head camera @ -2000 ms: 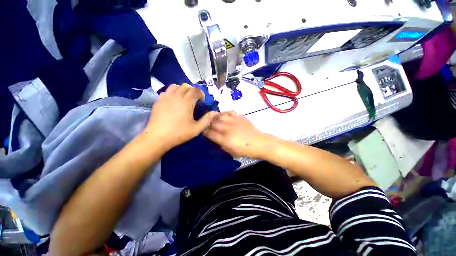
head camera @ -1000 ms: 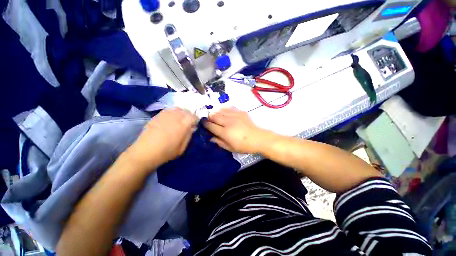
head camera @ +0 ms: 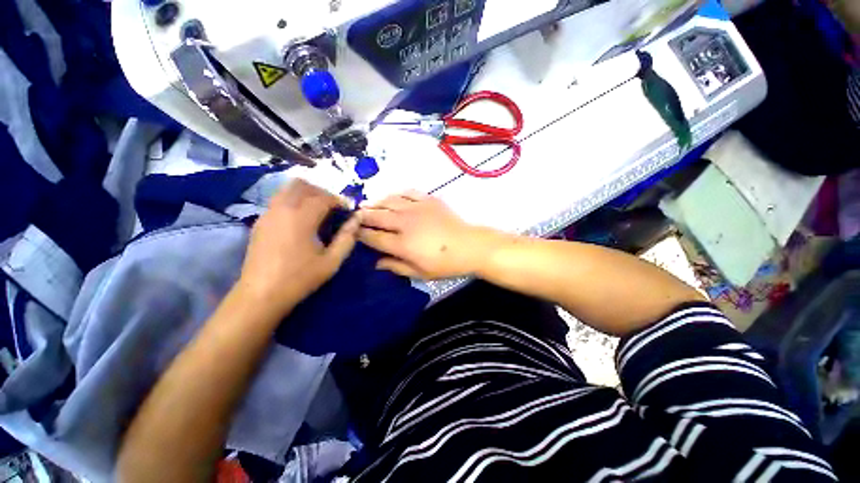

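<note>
My left hand point(head camera: 294, 241) grips the navy fabric point(head camera: 354, 307) just in front of the needle area, fingers bent over it. My right hand point(head camera: 420, 236) pinches the same fabric, its fingertips touching or nearly touching my left thumb. The navy cloth hangs below both hands over the table's front edge. Grey-blue fabric point(head camera: 174, 283) lies heaped left of and under my left forearm. The presser foot area point(head camera: 330, 165) is just beyond my fingertips; the needle itself cannot be made out. The sewing machine head point(head camera: 236, 42) stands above it, with a blue knob point(head camera: 321, 89).
Red-handled scissors point(head camera: 481, 135) lie on the white machine bed point(head camera: 566, 170), right of the needle area. A dark green bundle point(head camera: 666, 102) lies near the bed's right end. More navy cloth point(head camera: 57, 141) is heaped at the left. Pale green and white pieces point(head camera: 726, 231) lie below right.
The view has shifted, so the machine and scissors appear further left. My hands remain at the needle area on the navy fabric; my left thumb now stands apart from its fingers around a fold.
</note>
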